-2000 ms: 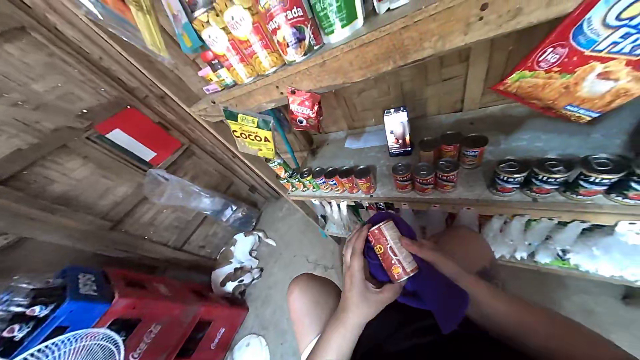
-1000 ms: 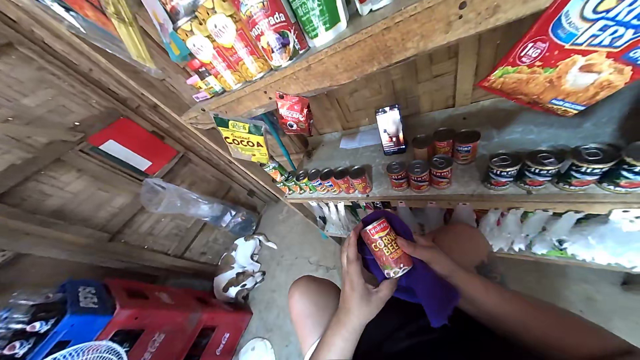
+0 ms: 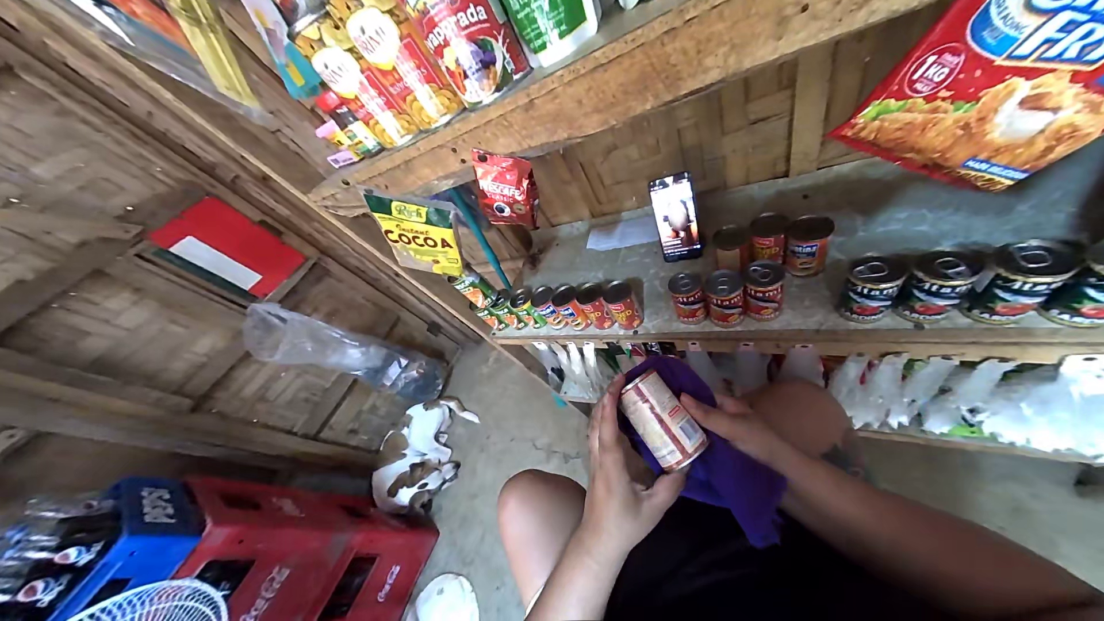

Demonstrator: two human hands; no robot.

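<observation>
A corned beef can (image 3: 664,420) with a red and cream label is tilted between my hands, its printed back panel facing up. My left hand (image 3: 623,470) grips the can along its left side and bottom end. A purple cloth (image 3: 733,483) lies behind the can and hangs down to the right over my lap. My right hand (image 3: 733,427) holds this cloth against the can's right side. On the shelf ahead, small cans (image 3: 592,304) stand in a row, with a group of red-labelled cans (image 3: 725,297) to their right.
Larger dark cans (image 3: 938,285) line the wooden shelf (image 3: 776,343) at right. A phone (image 3: 675,217) leans upright at the back. Filled plastic bags hang below. A brown-and-white dog (image 3: 417,457) lies on the floor beside red crates (image 3: 302,543). A fried-chicken mix pack (image 3: 992,103) hangs upper right.
The can has turned between my hands: its front label showed a second ago, and the printed back panel shows now. Both hands stay around it with the purple cloth.
</observation>
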